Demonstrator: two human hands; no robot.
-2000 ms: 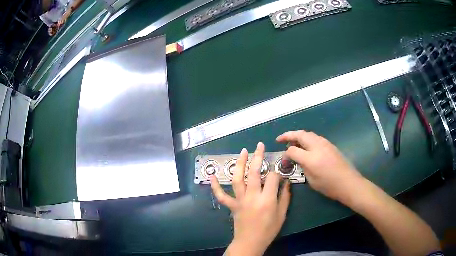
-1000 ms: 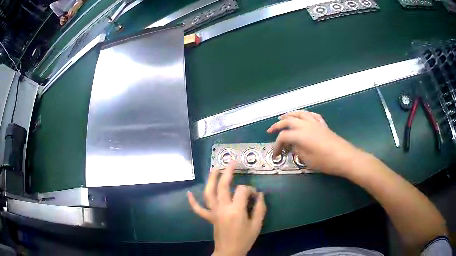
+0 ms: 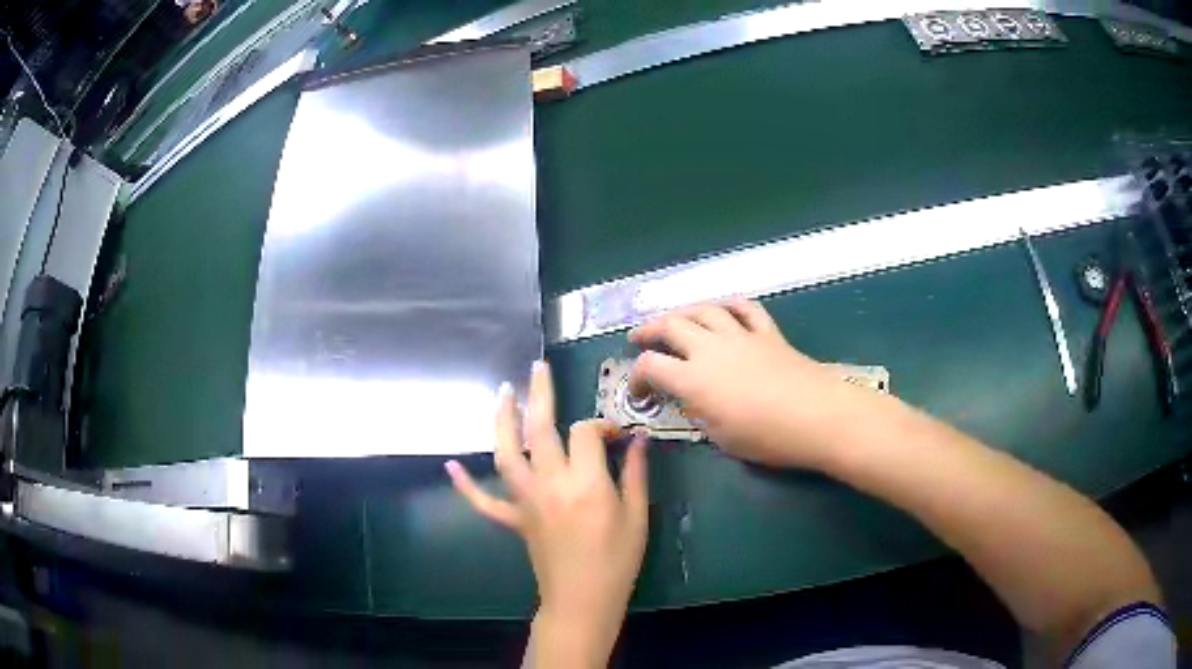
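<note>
The four-hole housing point(image 3: 612, 388), a flat silver-grey bar, lies on the green surface in front of me. Its left end and right tip show; my right hand and forearm hide the middle. My right hand point(image 3: 726, 386) is bare and lies over the housing, its fingertips at the leftmost ringed circle. Whether they pinch a small part there cannot be seen. My left hand point(image 3: 569, 490) is bare, its fingers spread, with the forefinger and thumb side touching or very near the housing's lower left edge. Its other fingertips are at the sheet plate's lower right edge.
A large shiny sheet plate point(image 3: 392, 261) lies left. A metal strip point(image 3: 850, 255) runs behind the housing. At right are tweezers point(image 3: 1051, 314), a small round dial point(image 3: 1094, 276), red-handled pliers point(image 3: 1109, 327) and a dark tray point(image 3: 1170, 196). Another housing point(image 3: 987, 29) lies at the back.
The view has shifted, so the surface items sit differently. My right hand has moved left along the housing, from the right circles to the leftmost one. My left hand has come up to its left edge.
</note>
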